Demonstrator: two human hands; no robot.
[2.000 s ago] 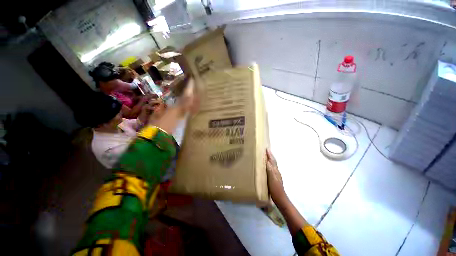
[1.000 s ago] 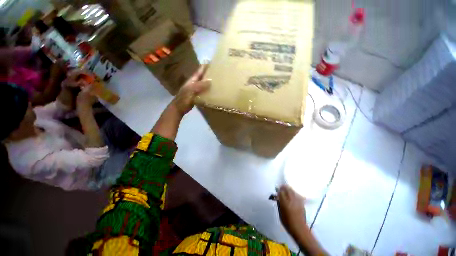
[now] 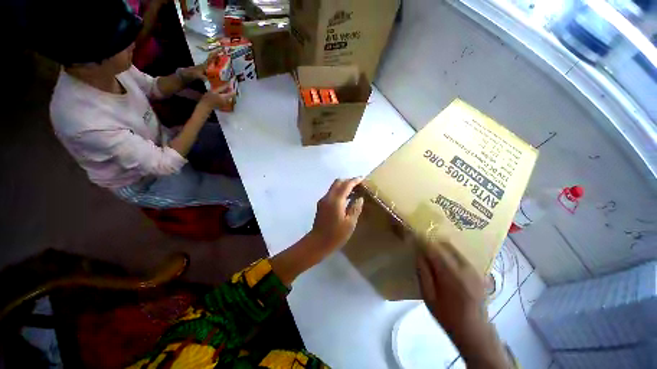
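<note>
A large brown master carton [image 3: 468, 173] with black print stands tilted in view on the white table in front of me. My left hand [image 3: 337, 215] is at its near left top corner, with the fingers on the edge. My right hand [image 3: 452, 288] is over the carton's near top edge and is blurred. Whether it pinches the small dark object seen in it earlier cannot be told.
An open inner carton [image 3: 328, 122] holding orange retail boxes stands ahead, with a larger carton [image 3: 338, 32] behind it. A seated person [image 3: 119, 122] on the left holds an orange box. White stacks [image 3: 598, 317], a red-capped bottle [image 3: 570, 196] and cords are at the right.
The carton was lifted and tilted, then set down on the table. My right hand has moved from the table up to its near edge. The view has turned, showing the open inner carton more fully.
</note>
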